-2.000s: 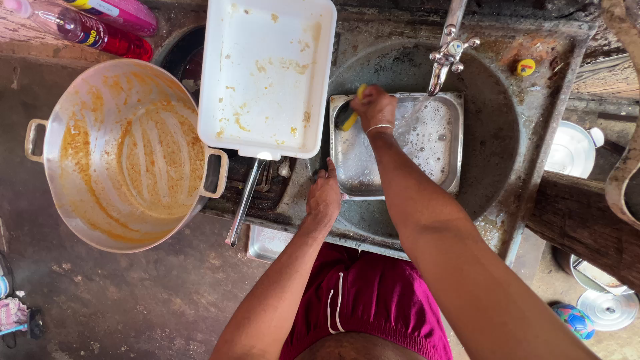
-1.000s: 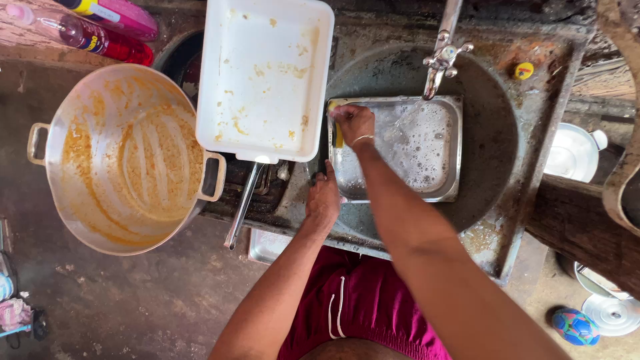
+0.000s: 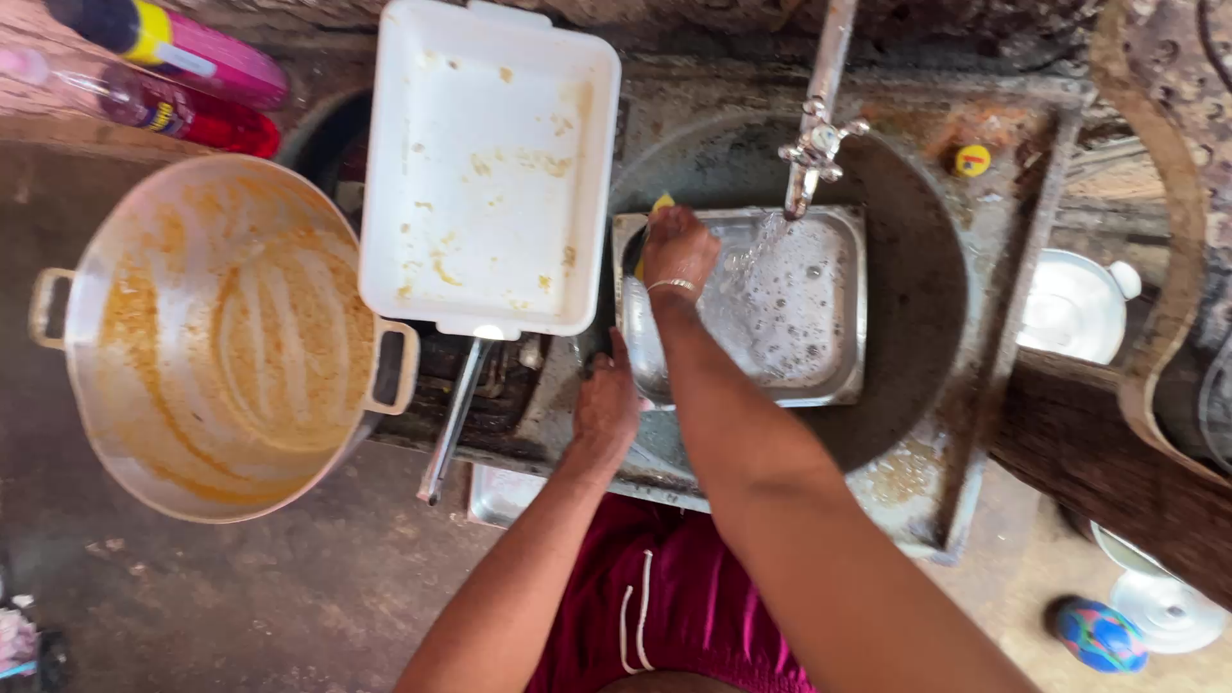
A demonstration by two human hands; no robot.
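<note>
A rectangular metal pan [image 3: 818, 318] with soapy water in it lies over the round sink basin [image 3: 914, 289]. Water runs into it from the metal tap [image 3: 818, 144]. My right hand [image 3: 680, 252] is shut on a yellow sponge [image 3: 662, 203], mostly hidden under the fingers, at the pan's upper left side. With my left hand [image 3: 611, 395] I grip the pan's lower left edge; the thumb and fingertips are partly hidden. Left of the pan rests a white plastic tray [image 3: 491, 183] with food residue.
A large two-handled metal pot [image 3: 289, 346] with orange residue stands at the left. A metal handle [image 3: 452, 423] sticks out below the white tray. Two bottles [image 3: 212, 63] lie at the upper left. A wooden beam [image 3: 1107, 433], metal lids [image 3: 1073, 306] and a blue ball [image 3: 1102, 635] are at the right.
My right hand has moved from inside the pan to its upper left side, still with the sponge. My left hand has stayed at the pan's lower left edge. More suds show in the pan.
</note>
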